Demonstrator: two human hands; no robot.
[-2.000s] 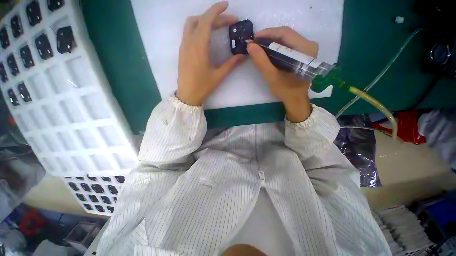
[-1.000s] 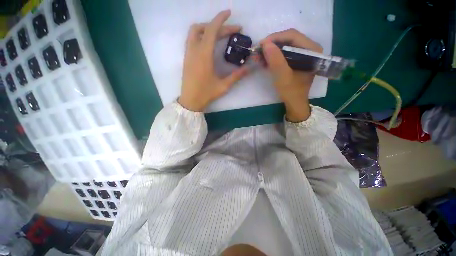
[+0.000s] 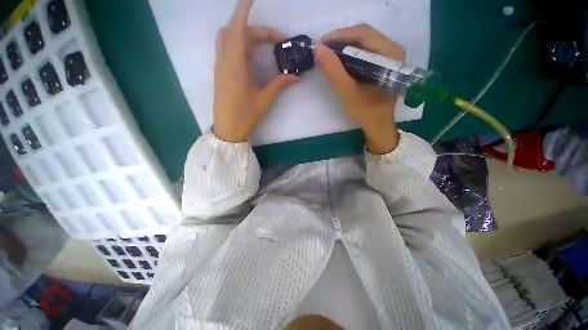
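Note:
A glossy black housing (image 3: 294,56) with small white and silver spots is over the white work sheet (image 3: 193,38). My left hand (image 3: 242,80) holds it at its left side between thumb and fingers. My right hand (image 3: 361,77) grips the dispensing syringe (image 3: 374,66) like a pen. The syringe has dark content, a pale label and a green adapter (image 3: 422,90) at its rear. Its front end is at the housing's right edge; whether the tip touches is too small to tell.
A white parts tray (image 3: 97,148), partly filled with black parts, is at the left. A second tray (image 3: 132,254) is below it. A yellowish air hose (image 3: 483,116) and a thin clear line (image 3: 496,74) run at the right. A dark device with a round gauge (image 3: 566,53) is at the upper right.
The housing and my left hand have moved left, and the housing is turned. My right hand has brought the syringe's front end close to the housing again after a small gap one second ago.

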